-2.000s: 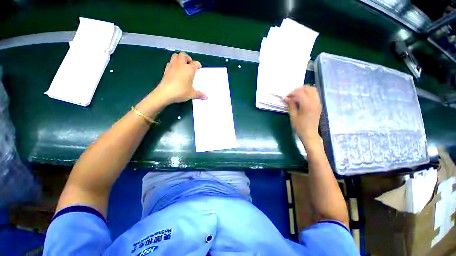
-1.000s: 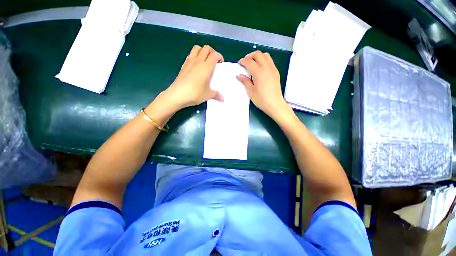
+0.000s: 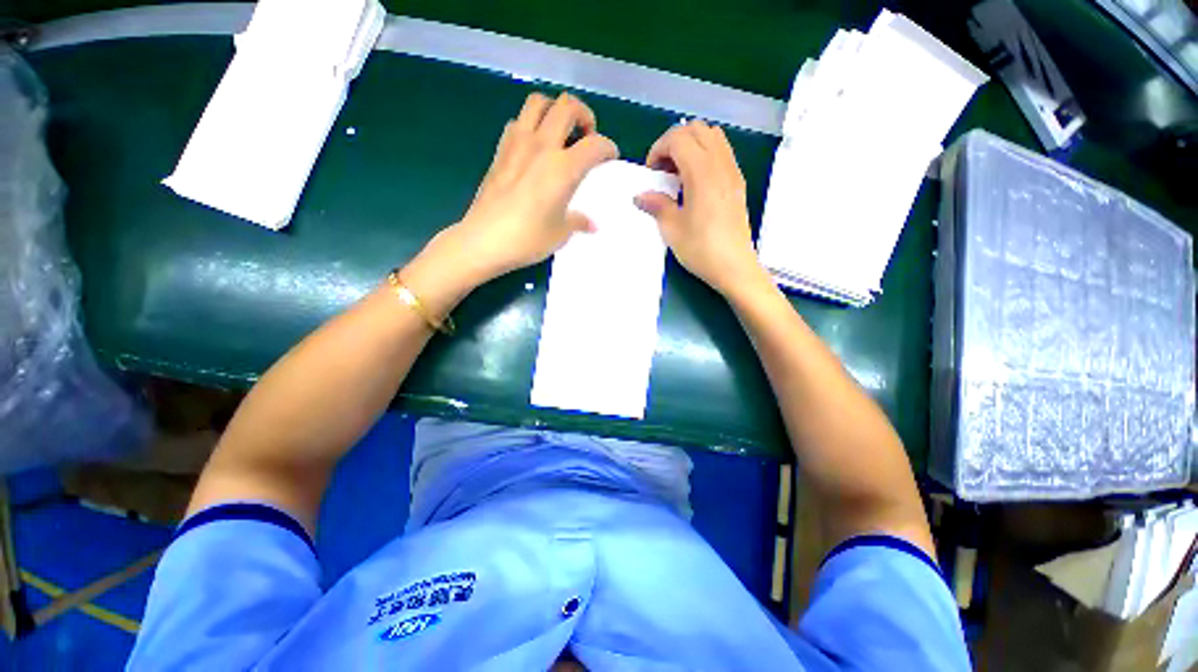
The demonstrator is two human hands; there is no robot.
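A long narrow white leaflet [image 3: 599,315] lies on the dark green bench in front of me, its lower end near the bench edge. My left hand [image 3: 541,184] holds its upper left edge, thumb on top. My right hand [image 3: 703,204] holds its upper right corner, thumb on top. The fingertips behind the top edge are partly hidden. The left leaflet pile [image 3: 273,112] lies slanted at the upper left. The right leaflet pile [image 3: 854,164] is fanned beside my right hand.
A film-wrapped tray [image 3: 1071,322] lies at the right. A crinkled plastic bag [image 3: 59,289] is at the far left edge. A pale metal strip [image 3: 565,68] runs beyond the hands. An open carton [image 3: 1097,637] with white papers stands below right. A box-like item [image 3: 1031,72] shows upper right.
My right hand has left the right pile and joined my left hand at the leaflet's top. Since the last earlier frame, the leaflet's top has tilted slightly right. The view has shifted.
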